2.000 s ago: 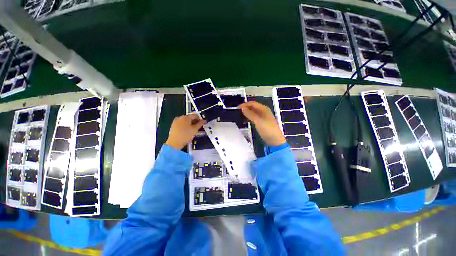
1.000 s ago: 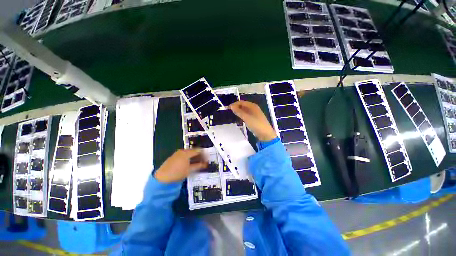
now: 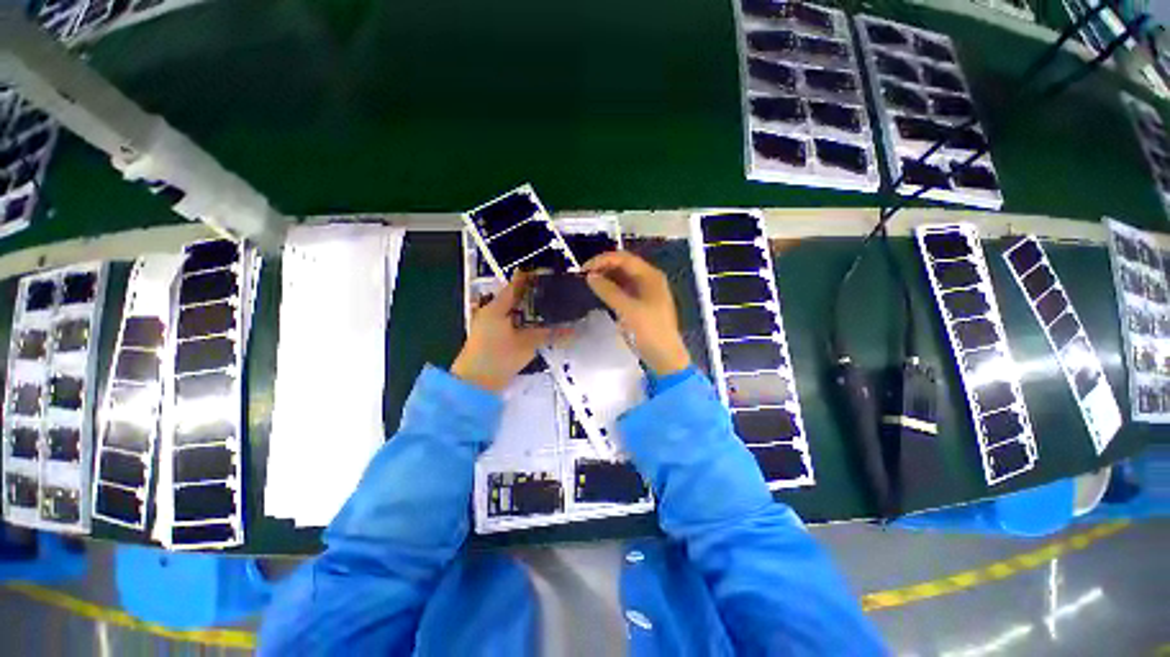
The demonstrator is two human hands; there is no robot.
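My left hand [image 3: 498, 336] holds a dark electronic module [image 3: 542, 298] above the work tray. My right hand [image 3: 634, 298] is at the module's right end, its fingertips on a black adhesive piece [image 3: 575, 295] that overlaps the module; the exact contact is hard to make out. A sticker sheet [image 3: 516, 226] lies slanted over the tray, with black pieces at its top and bare white liner lower down. The white module tray [image 3: 520, 443] beneath holds dark modules in its bottom pockets, and a left pocket above them shows bare white.
A white sheet stack [image 3: 331, 372] and sticker sheets [image 3: 205, 398] lie left. Another sticker sheet [image 3: 753, 347] and a black corded device [image 3: 914, 430] lie right. Filled trays [image 3: 811, 96] stand beyond the pale edging. A white arm [image 3: 193, 173] slants across the upper left.
My left hand has come up from the tray's left pockets with a module. The pocket it was over now shows white. My right hand has stayed near the black piece, now brought together with the module.
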